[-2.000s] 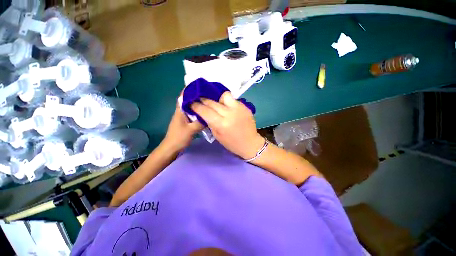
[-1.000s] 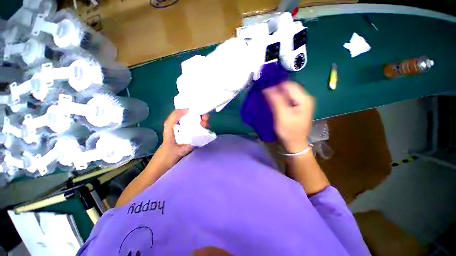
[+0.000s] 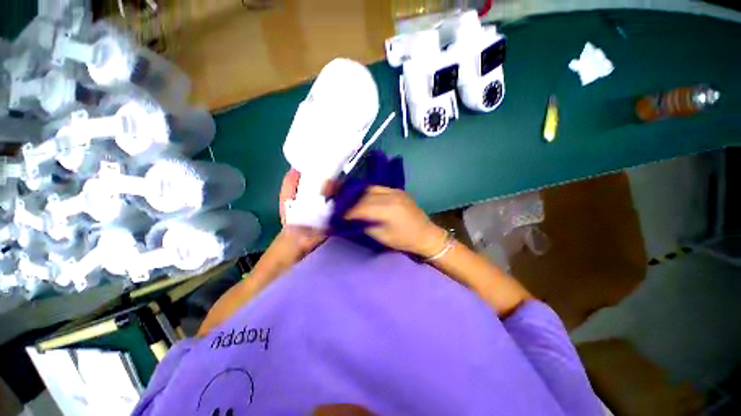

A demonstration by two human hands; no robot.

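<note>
A white security camera (image 3: 335,114) is held up over the bench's near edge, its rounded body pointing away from me and a thin white antenna (image 3: 371,142) sticking out at its right. My left hand (image 3: 294,213) is closed around its bracket end, partly hidden behind it. My right hand (image 3: 396,218) is shut on a crumpled dark purple cloth (image 3: 370,183) and holds it against the right side of the bracket end. The lens faces of the held camera are not visible.
Two white dual-lens cameras (image 3: 435,93) stand at the bench's far edge. A yellow-handled tool (image 3: 551,122), white tissue scrap (image 3: 591,64) and orange-brown bottle (image 3: 677,103) lie to the right. Bagged cameras (image 3: 162,185) fill the left. Cardboard (image 3: 284,41) lies beyond the green mat (image 3: 252,134).
The camera was turned and now points away with its antenna out at the right. My right hand swung out with the cloth, then came back to the bracket end.
</note>
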